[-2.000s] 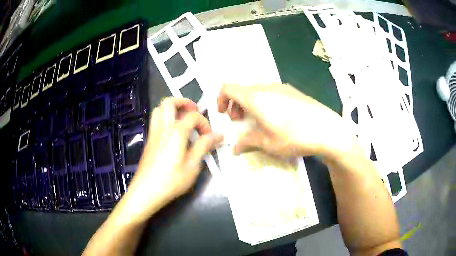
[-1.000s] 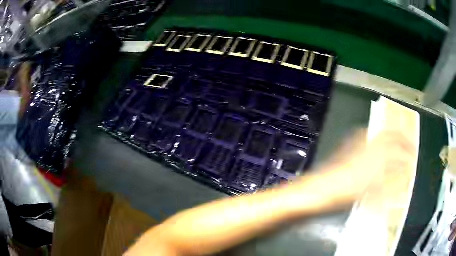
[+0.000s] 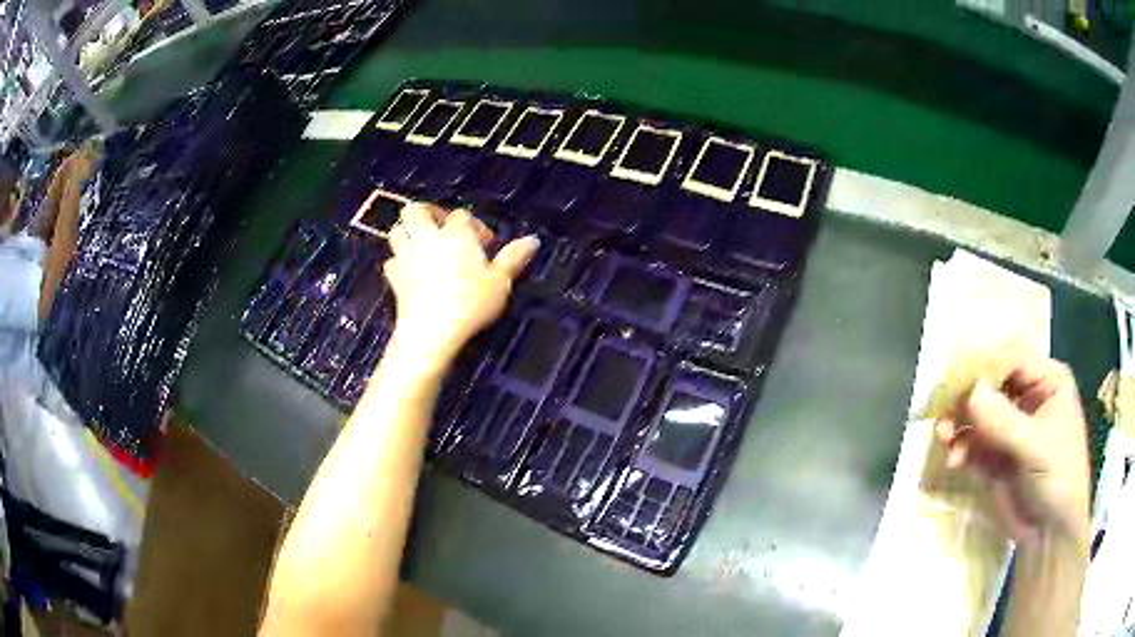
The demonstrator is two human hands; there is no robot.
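The blister tray [image 3: 597, 224] lies in the middle, holding dark phone housings [image 3: 610, 380]. The housings along its back row have pale adhesive outlines [image 3: 784, 182]; another outlined one [image 3: 380, 214] is in the row in front. My left hand [image 3: 451, 276] reaches into the tray right beside that one, thumb and fingers apart; no lifted housing shows, and its fingertips' contact is partly hidden. My right hand [image 3: 1014, 429] is over the adhesive sheet stack [image 3: 990, 299], fingertips pinched at a thin, pale adhesive piece [image 3: 929, 414], seen faintly.
Glossy black stacked trays [image 3: 137, 261] stand at far left. A brown cardboard box [image 3: 205, 535] is below the bench's front edge. A green conveyor with a pale rail [image 3: 921, 222] runs behind. Part of another person's arm [image 3: 65, 230] shows at far left.
The view has swung left from the sheets to the tray. My left hand has moved from the sheets onto the tray. My right hand now shows over the sheet stack at the right.
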